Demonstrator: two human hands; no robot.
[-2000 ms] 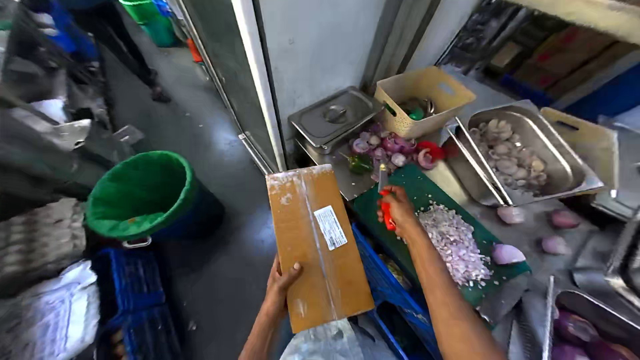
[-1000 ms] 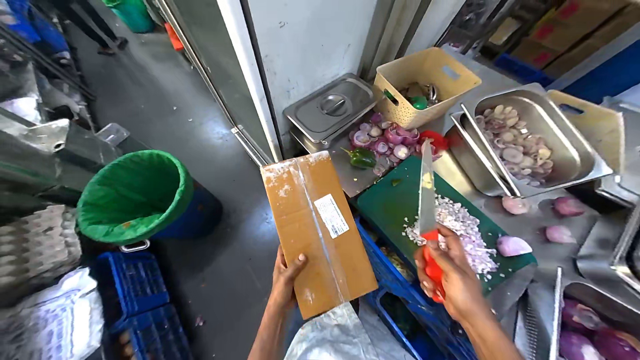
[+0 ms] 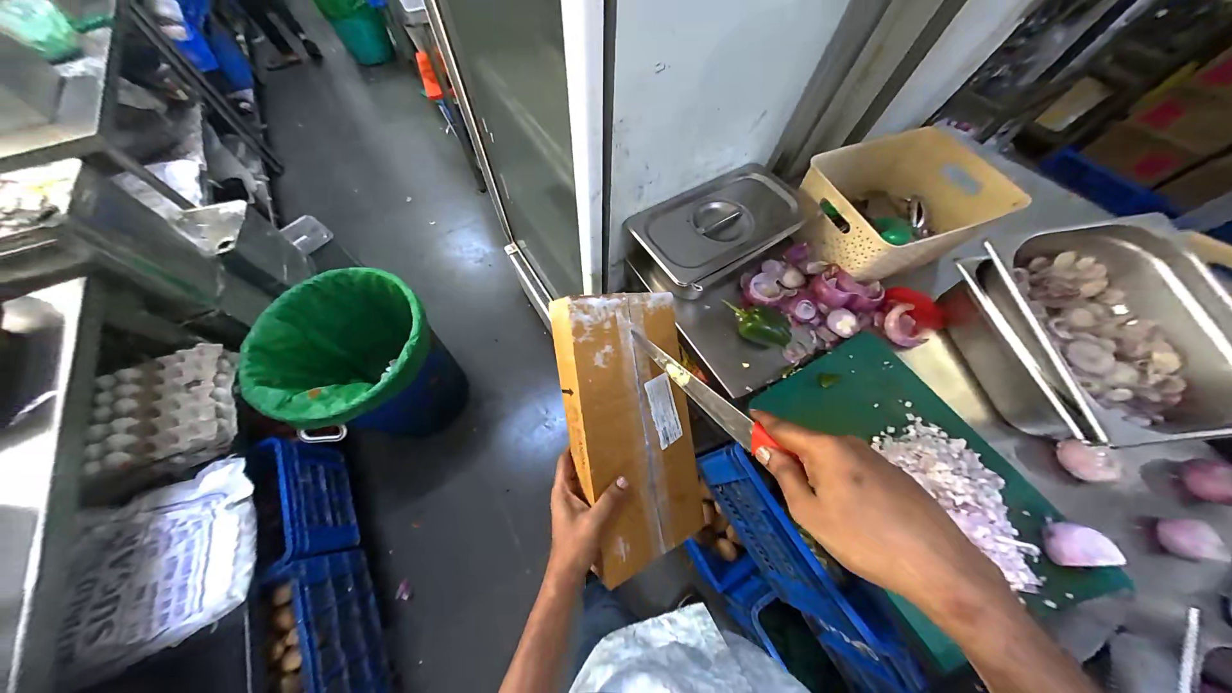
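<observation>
My left hand (image 3: 581, 520) grips the lower left edge of a taped brown cardboard box (image 3: 616, 433), thumb on its top face. My right hand (image 3: 828, 481) is closed around the red handle of a kitchen knife (image 3: 707, 399). The knife's blade reaches over the box, its tip at the clear tape near the far end; whether it cuts in, I cannot tell. Bits of food cling to the blade. Beyond my right hand, a green cutting board (image 3: 833, 390) bears a heap of chopped onion (image 3: 962, 500) and a peeled onion half (image 3: 1083, 545).
Behind the board lie onion peelings (image 3: 818, 294), a green pepper (image 3: 763, 325), a lidded steel pan (image 3: 717, 226) and a beige basket (image 3: 924, 192). Steel pans with sliced onion (image 3: 1097, 337) stand at right. Blue crates (image 3: 322, 606), egg trays (image 3: 159, 404) and a green-lined bin (image 3: 332, 346) are at left.
The knife, which stood upright over the board, has swung left, and its tip is now over the box's tape. My right hand has moved toward the box. My left hand still holds the box.
</observation>
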